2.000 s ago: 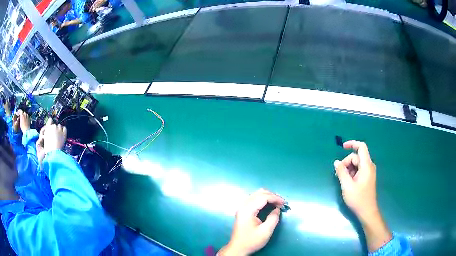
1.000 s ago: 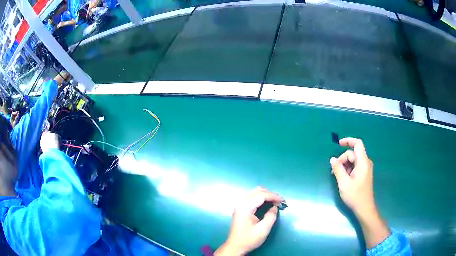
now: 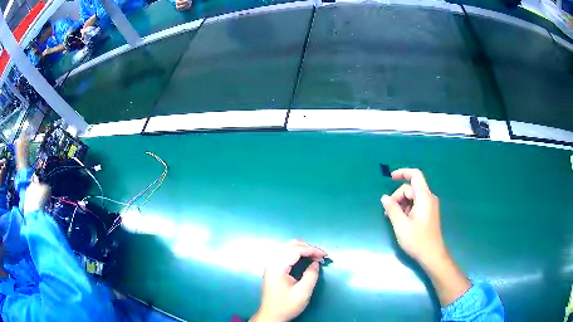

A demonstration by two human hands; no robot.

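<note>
My left hand (image 3: 286, 286) is at the bottom middle, low over the green bench mat (image 3: 245, 188). Its thumb and index finger pinch a small dark piece with a pale glint (image 3: 325, 260). My right hand (image 3: 418, 220) is to the right and further from me. A small square black tape piece (image 3: 385, 170) is at the tip of its index finger, seemingly stuck there. The thumb of that hand is bent in and does not touch the piece. The two hands are apart.
At the left, a neighbouring worker's blue sleeve (image 3: 50, 264) and hand are by black device units (image 3: 81, 229). Thin loose wires (image 3: 164, 173) reach onto the mat. A white rail (image 3: 220, 119) edges the dark conveyor (image 3: 232, 69), with a black clip (image 3: 479, 126) on it.
The view has shifted, so the bench, rail and both hands appear further left. My hands keep nearly the same pose and spacing. The neighbour's arms have moved by the units.
</note>
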